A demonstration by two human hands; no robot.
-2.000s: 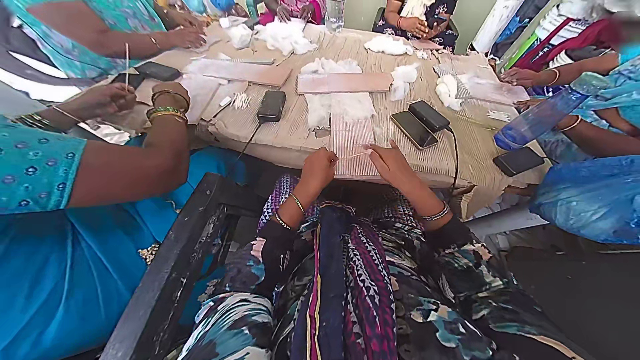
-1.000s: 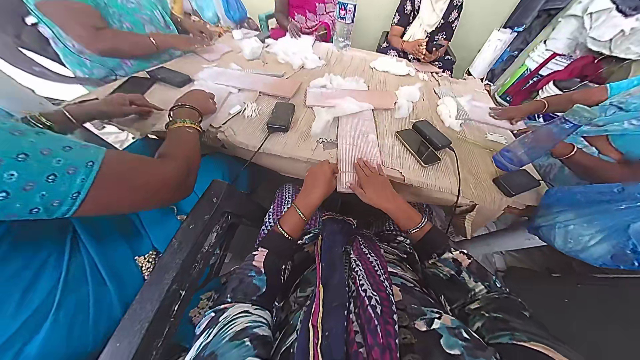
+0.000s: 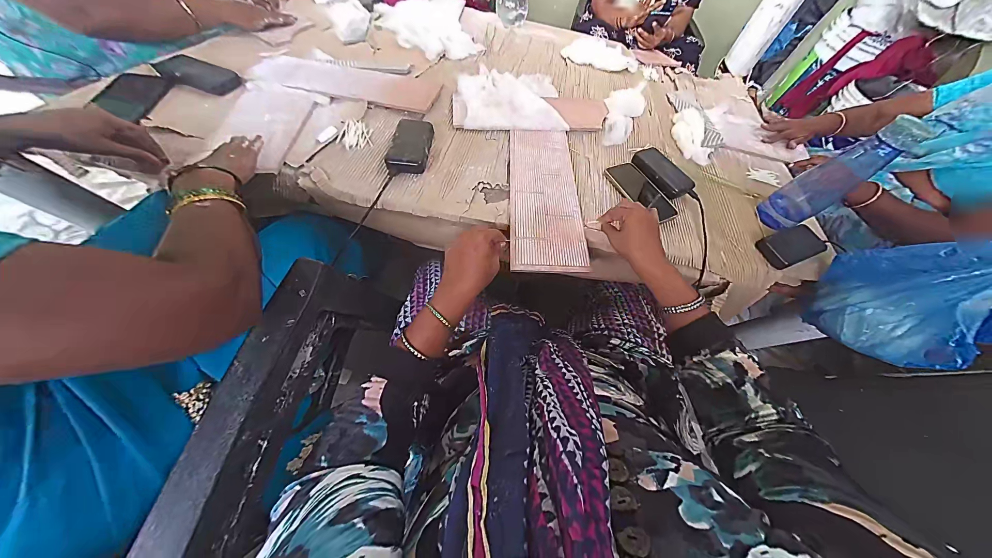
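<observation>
A ribbed pinkish board [image 3: 549,203] lies lengthwise in front of me, its near end at the table's edge. At its left side is my left hand [image 3: 474,260], fingers pinched on what seems to be a thin pale strand. My right hand [image 3: 632,229] is just off the board's right side, its fingertips closed on a small white wisp. Across the far end lies another board [image 3: 577,113] with white cotton wool [image 3: 508,101] spread on it. A smaller cotton tuft [image 3: 624,112] rests at its right end.
A black device [image 3: 409,146] with a cable, thin white sticks [image 3: 355,134], a phone [image 3: 622,180] beside a black case [image 3: 663,172], and a blue bottle [image 3: 845,174] are around. Co-workers' hands rest on both sides of the table [image 3: 457,174].
My hands were together on the board's near end; they are now apart at its two sides. The neighbour's hand on the left has moved onto a pale sheet.
</observation>
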